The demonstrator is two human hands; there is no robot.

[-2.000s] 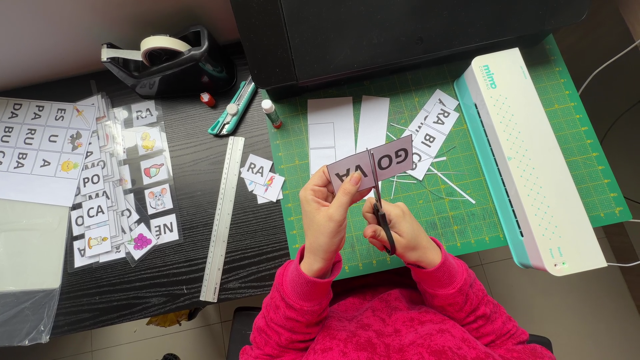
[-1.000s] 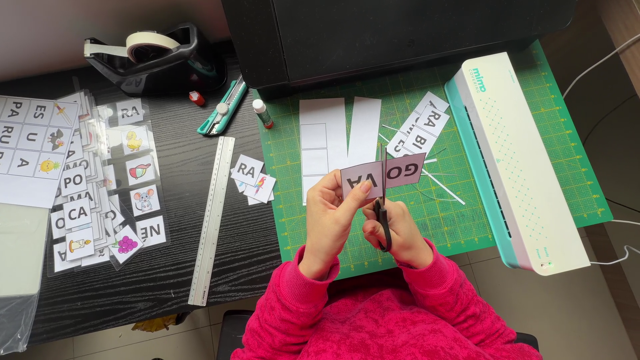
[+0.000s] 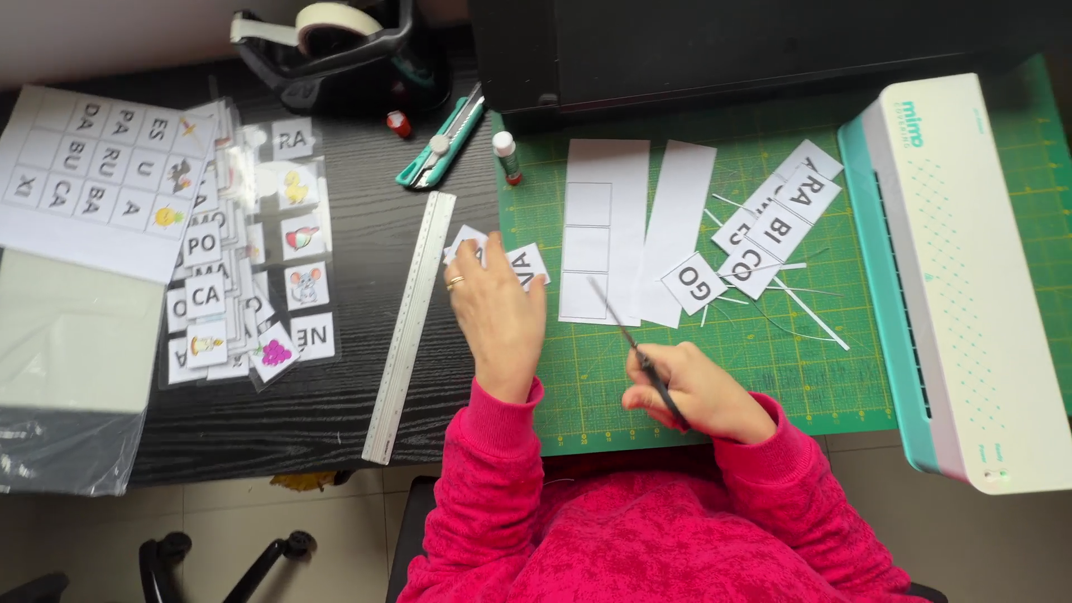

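Observation:
My left hand (image 3: 500,316) lies over a small pile of cut paper cards beside the steel ruler (image 3: 410,327); its fingers partly hide the cards, so I cannot tell whether it grips one. A card with the letters VA (image 3: 528,266) shows just right of its fingers. My right hand (image 3: 691,389) holds dark-handled scissors (image 3: 649,368), blades pointing up and left over a white paper strip (image 3: 605,234). A card with the letters GO (image 3: 694,283) lies on the green cutting mat (image 3: 586,402), next to syllable strips (image 3: 779,226) and thin paper offcuts (image 3: 808,311).
A white and teal laminator (image 3: 963,285) stands on the right. A glue stick (image 3: 507,157), a teal utility knife (image 3: 441,142) and a tape dispenser (image 3: 360,67) are at the back. Picture and syllable cards (image 3: 205,293) lie in piles on the left, near plastic pouches (image 3: 75,335).
The GO and VA piece, held in my left hand with the scissors across it before, is now two separate cards. My left hand has moved left to the small card pile.

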